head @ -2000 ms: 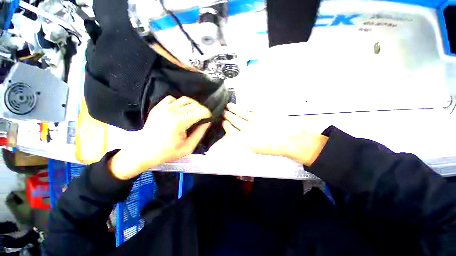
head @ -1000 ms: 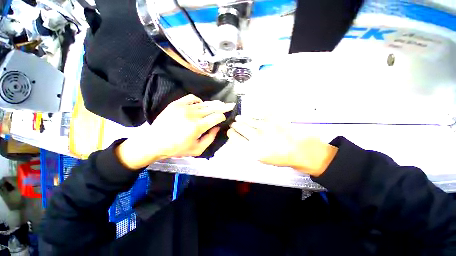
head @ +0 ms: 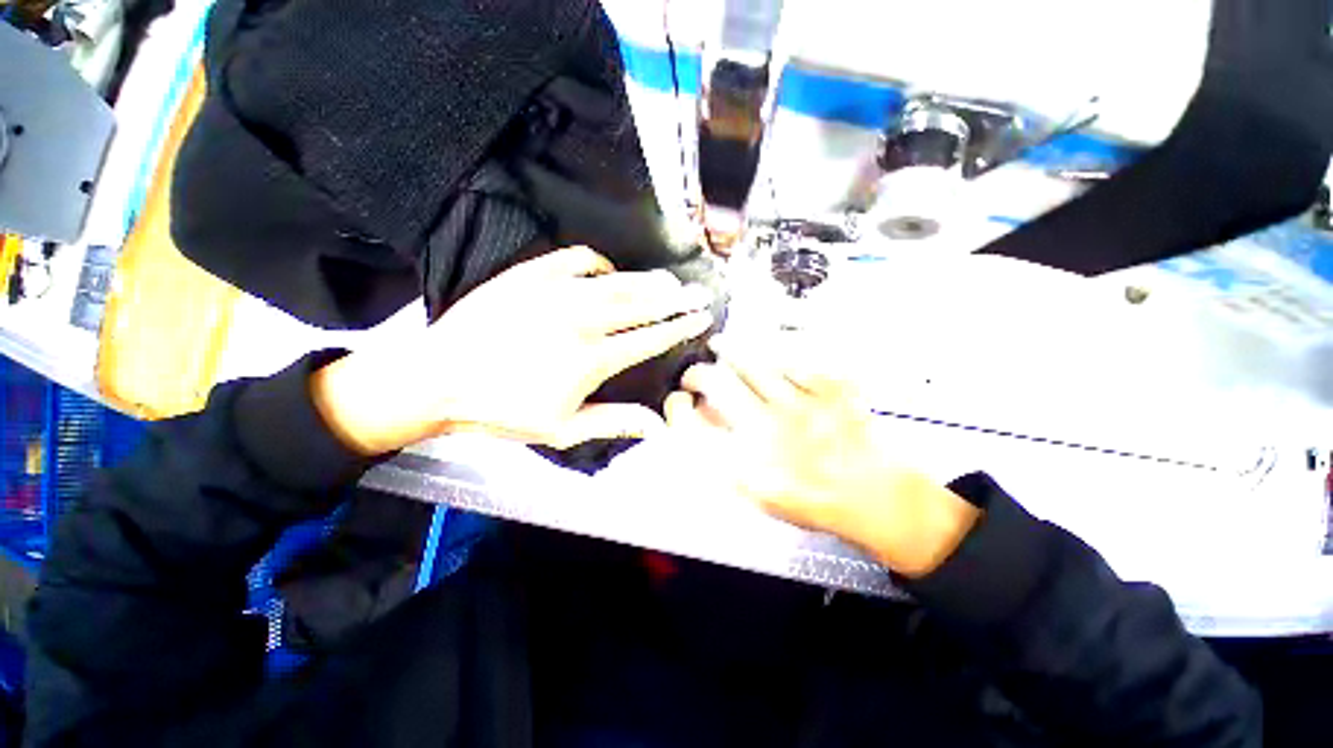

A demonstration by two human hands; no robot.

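A black garment (head: 380, 117) lies bundled left of the needle, with a striped fold (head: 490, 227) near my left hand. My left hand (head: 548, 351) lies on the garment with its fingers reaching to the needle area, holding the cloth down. My right hand (head: 804, 439) is beside it on the white machine bed, fingertips pinching the garment edge. The presser foot and needle are hardly visible behind my fingertips and the glare. The white sewing machine (head: 1023, 344) with a blue stripe stands above and right of my hands.
A wide black fabric strip (head: 1184, 176) hangs over the machine at upper right. A yellow-tan board (head: 161, 322) lies under the garment at left. A grey motor housing (head: 51, 132) is at the left rim. The ruler-marked table edge (head: 585, 514) runs below my hands. Blue crates (head: 66, 453) stand lower left.
The view has turned and moved closer, so the machine and black strip appear tilted and further right. My hands stay at the garment edge by the needle; my right fingers are more curled.
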